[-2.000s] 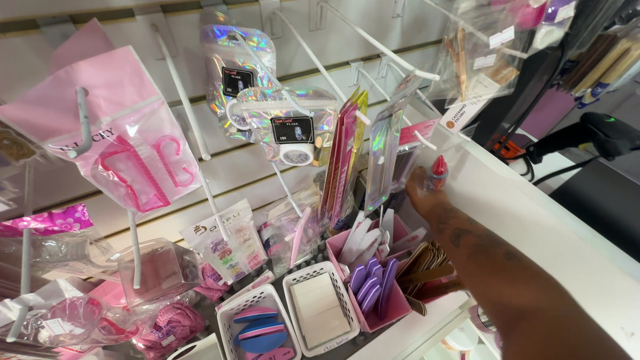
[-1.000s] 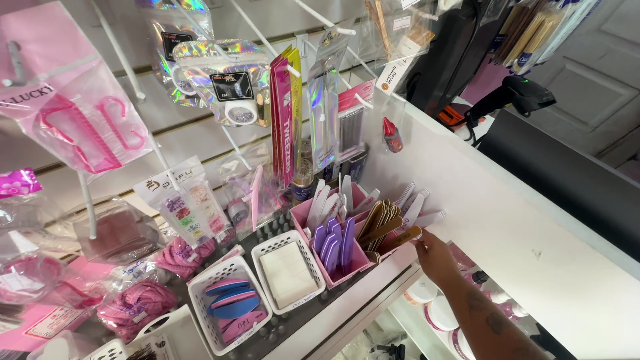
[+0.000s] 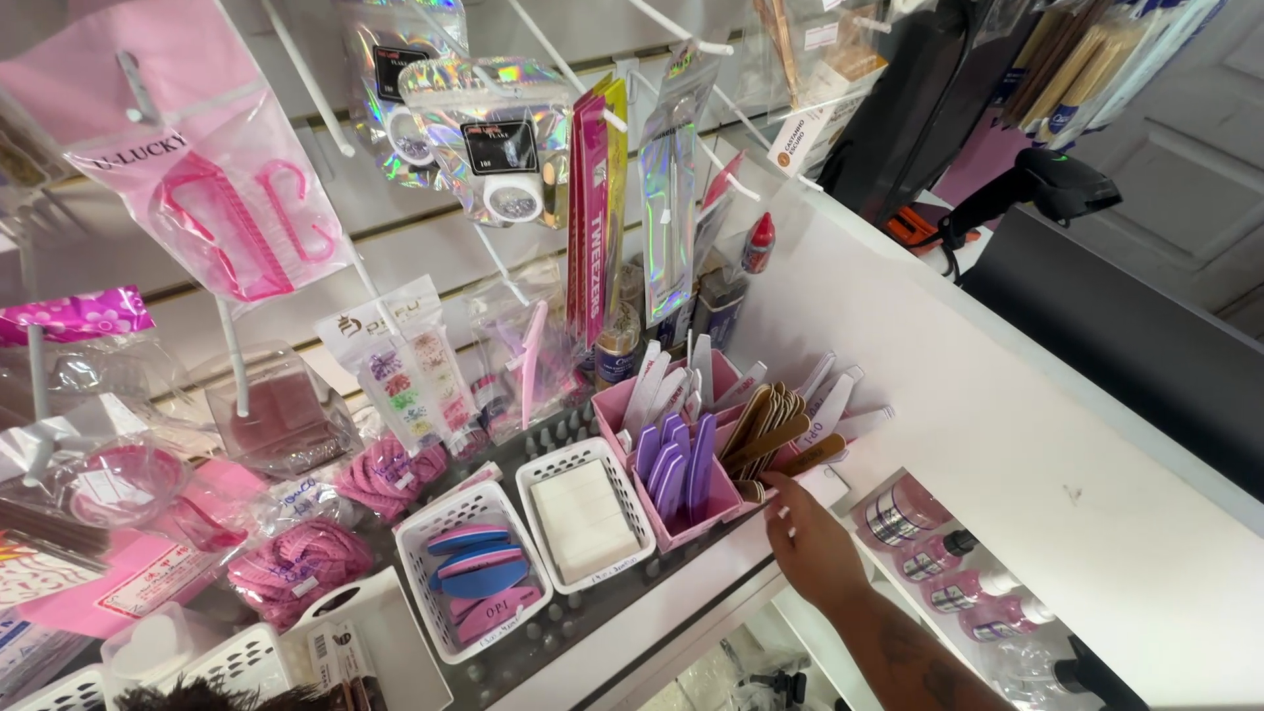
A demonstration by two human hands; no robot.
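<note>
My right hand [image 3: 812, 543] is at the front corner of a pink organizer box [image 3: 696, 521], its fingers against the lower ends of the brown nail files [image 3: 765, 425]; whether it grips one cannot be told. Purple nail files [image 3: 676, 464] stand in the front left compartment, white and grey ones [image 3: 664, 387] behind them. More white files [image 3: 829, 400] lean at the right, near the white side panel. A small red-capped bottle [image 3: 759, 243] is up against that panel. My left hand is out of view.
White baskets with white blocks [image 3: 585, 518] and with blue and pink nail buffers [image 3: 479, 573] stand left of the box. Packets of tweezers [image 3: 592, 222] hang above on metal hooks. A black barcode scanner [image 3: 1057, 188] is beyond the panel; pink bottles [image 3: 953, 553] stand below.
My right hand has moved from the red-capped bottle down to the front of the pink organizer box. The bottle, beside the hand two seconds ago, is now apart from it. The view has shifted.
</note>
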